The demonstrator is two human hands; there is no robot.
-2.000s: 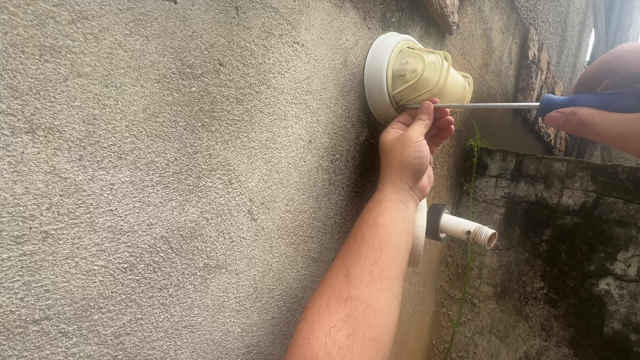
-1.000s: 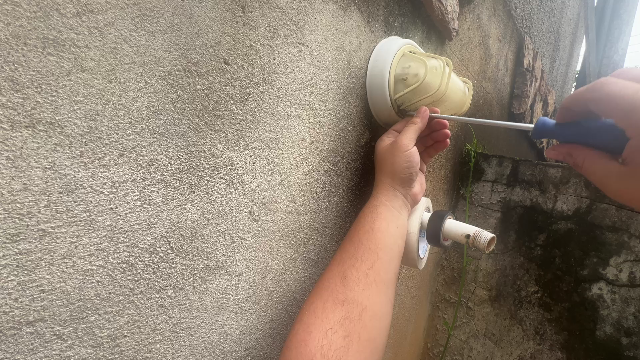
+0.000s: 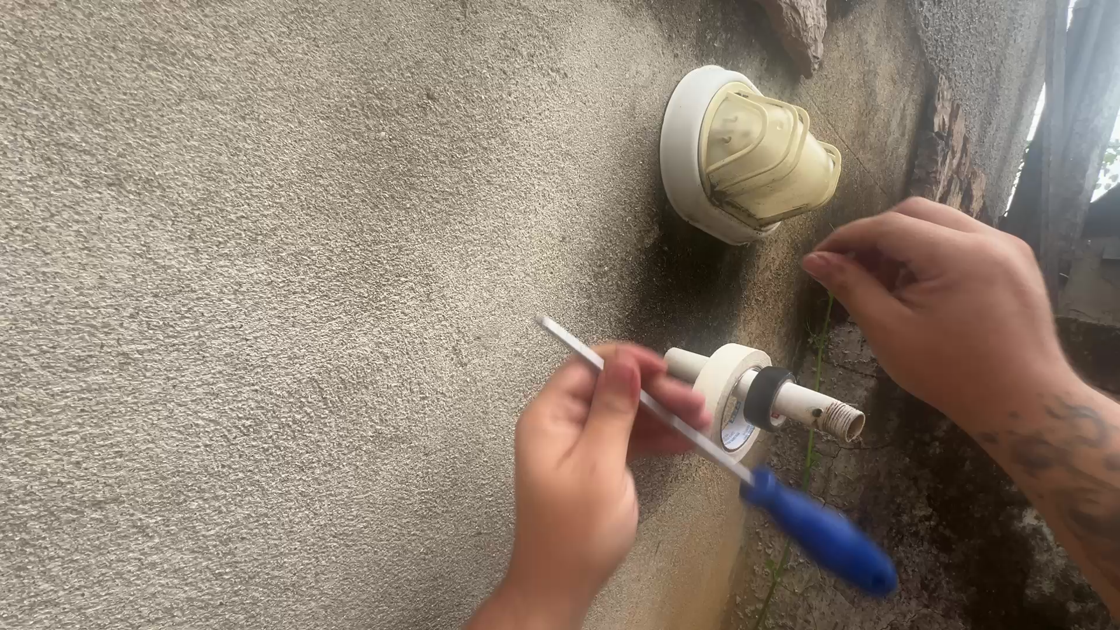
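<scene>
My left hand (image 3: 586,437) holds a screwdriver (image 3: 818,529) by its metal shaft, between thumb and fingers; the blue handle points down to the right and the tip up to the left. My right hand (image 3: 945,297) is raised at the right, thumb and forefinger tips together; whether something small is between them cannot be told. Up and to the left of it, a caged wall lamp (image 3: 766,157) with a yellowed cover sits on a round white base (image 3: 687,157) fixed to the rough wall.
Below the lamp a white plastic pipe (image 3: 801,402) sticks out, carrying a roll of whitish tape (image 3: 710,394) and a roll of black tape (image 3: 763,398). A thin green plant stem (image 3: 809,446) rises behind it. Rough rendered wall (image 3: 306,306) fills the left.
The screwdriver has passed from my right hand to my left. My left hand has moved down, away from the lamp, and the screwdriver's tip no longer points at the lamp.
</scene>
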